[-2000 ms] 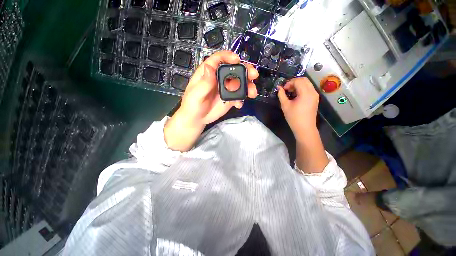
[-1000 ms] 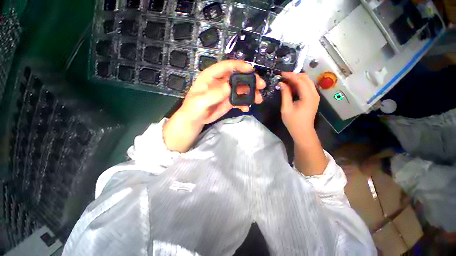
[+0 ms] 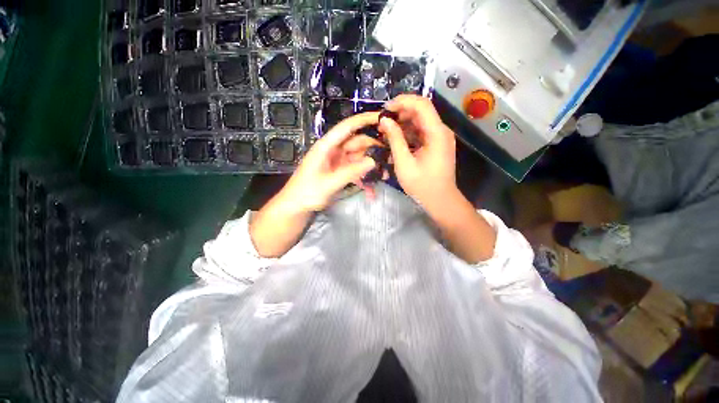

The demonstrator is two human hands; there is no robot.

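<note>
My left hand holds a small black watch housing in its fingers, in front of my lap. The housing is turned and partly hidden by the fingers. My right hand is beside it, with thumb and fingertips pinched on a small dark part just above the housing. The part's shape is too small and hidden to tell. The small-parts blister tray, clear with dark round parts in its pockets, lies just beyond my hands.
A large blister tray of black housings is at the upper left. The white press machine with its red-orange stop button is at the upper right. Stacked blister trays are at left. A person's sleeve and cardboard boxes are at right.
My right hand has left the small tray and come up to my left hand with a small dark part. The housing has turned from its face-on position. The view has shifted to the right.
</note>
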